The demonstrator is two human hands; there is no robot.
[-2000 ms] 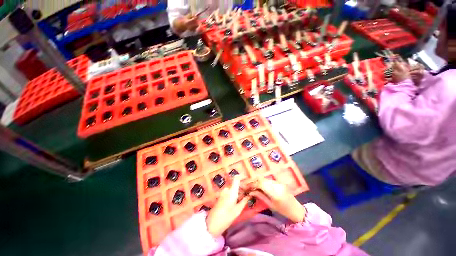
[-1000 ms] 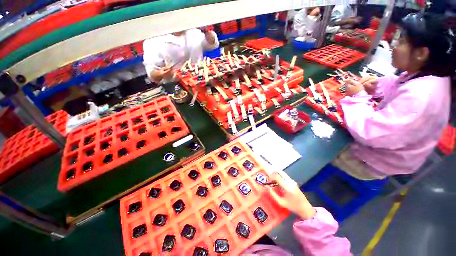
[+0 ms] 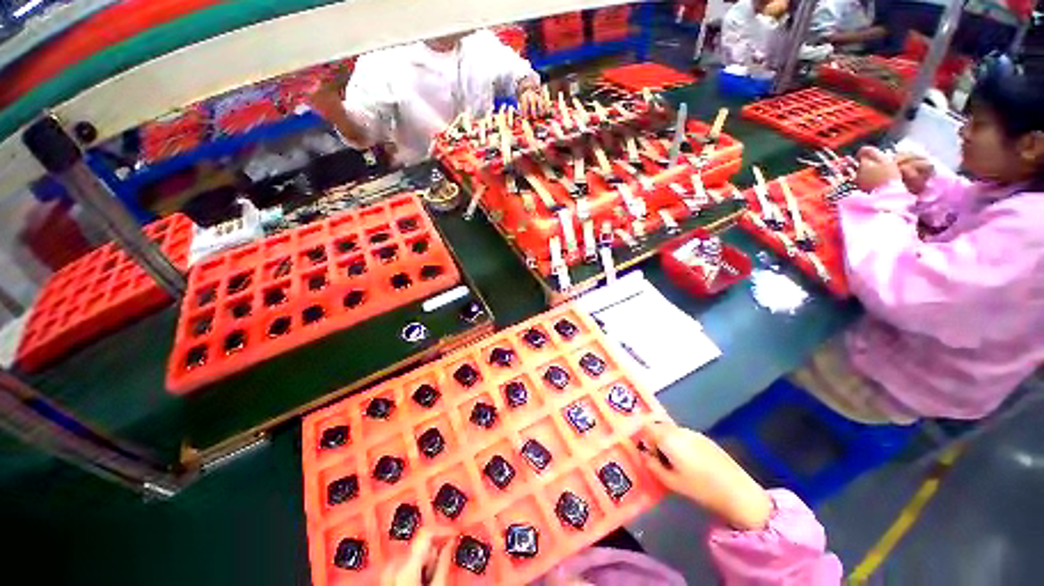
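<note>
The orange-red working tray [image 3: 395, 495] lies in front of me, with a dark, roughly square watch head [image 3: 498, 470] in most of its pockets. My right hand [image 3: 698, 467] is at the tray's right edge, with something small and dark at its fingertips; I cannot tell whether it holds it. My left hand [image 3: 421, 563] is at the tray's near edge, cut off by the frame's bottom and blurred, its fingers beside a watch head in the near row. I cannot tell whether they touch it.
A second compartment tray [image 3: 254, 329] stands on a green board beyond, near a pale loose watch head [image 3: 413, 332]. A record sheet [image 3: 675, 345], a small red parts box [image 3: 705, 266] and stacked red trays [image 3: 538, 244] with strapped watches lie right. One co-worker sits right, another stands across.
My left hand has come into view at the tray's near edge. My right hand stays at the right edge, a little lower on the tray. Two seconds ago both hands were together over the near right pockets.
</note>
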